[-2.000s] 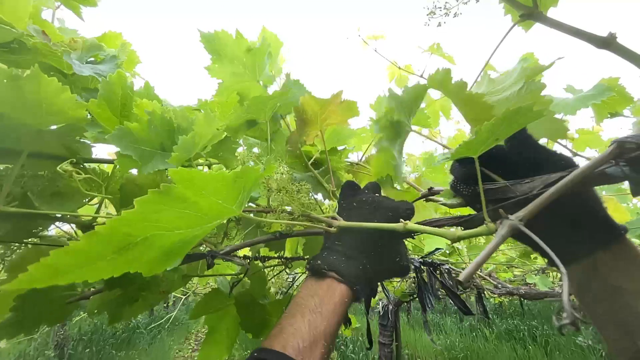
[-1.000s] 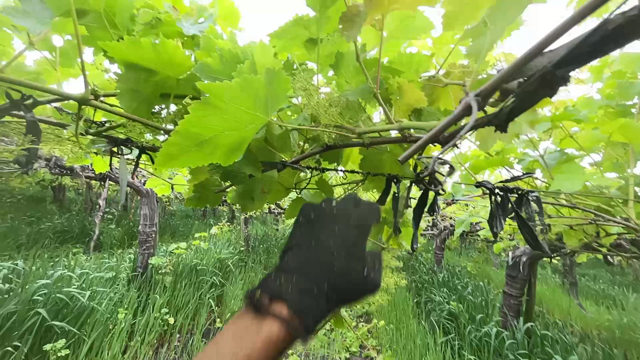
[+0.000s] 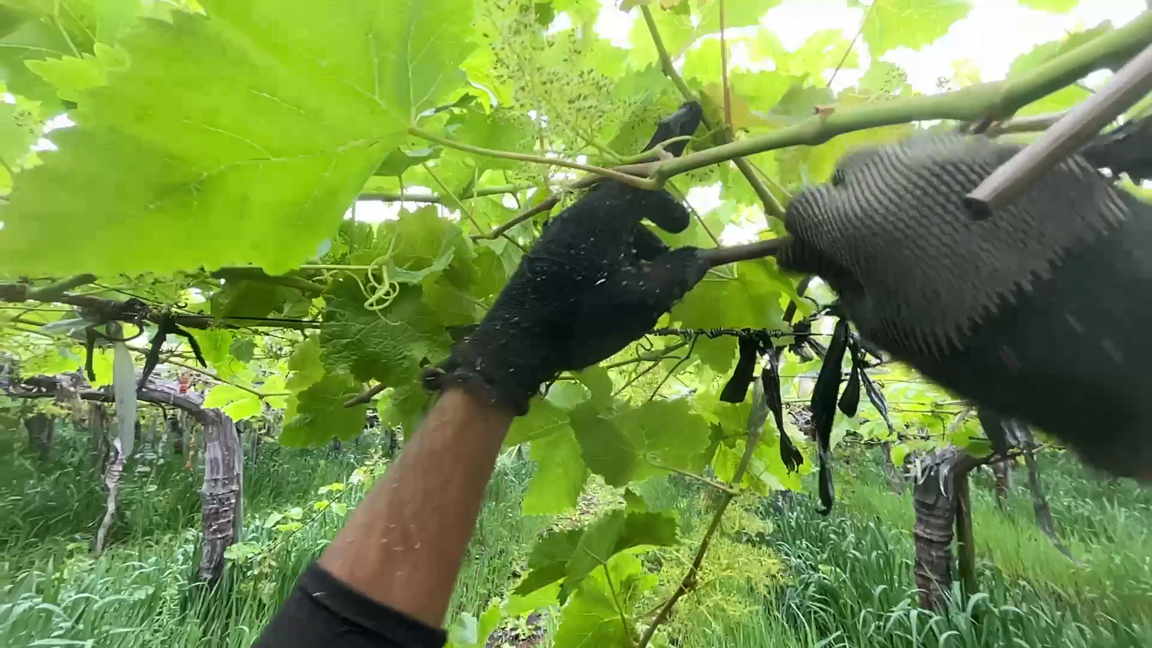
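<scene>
My left hand, in a black glove, reaches up at the centre and grips one end of a thin brown cane between thumb and fingers. My right hand, in a black glove with a ribbed grey palm, is blurred at the right and closed on the same cane's other end. Just above both hands runs a green grapevine shoot, with a flower cluster near my left fingertips. A large vine leaf fills the upper left.
Black plastic ties hang from a twisted wire below my hands. A cut cane end juts in front of my right hand. Vine trunks stand at left and right, in tall grass.
My right hand, out of view one second ago, is back in view at the right. My left hand has gone up among the shoots and now holds a cane. The view has shifted closer to the vine.
</scene>
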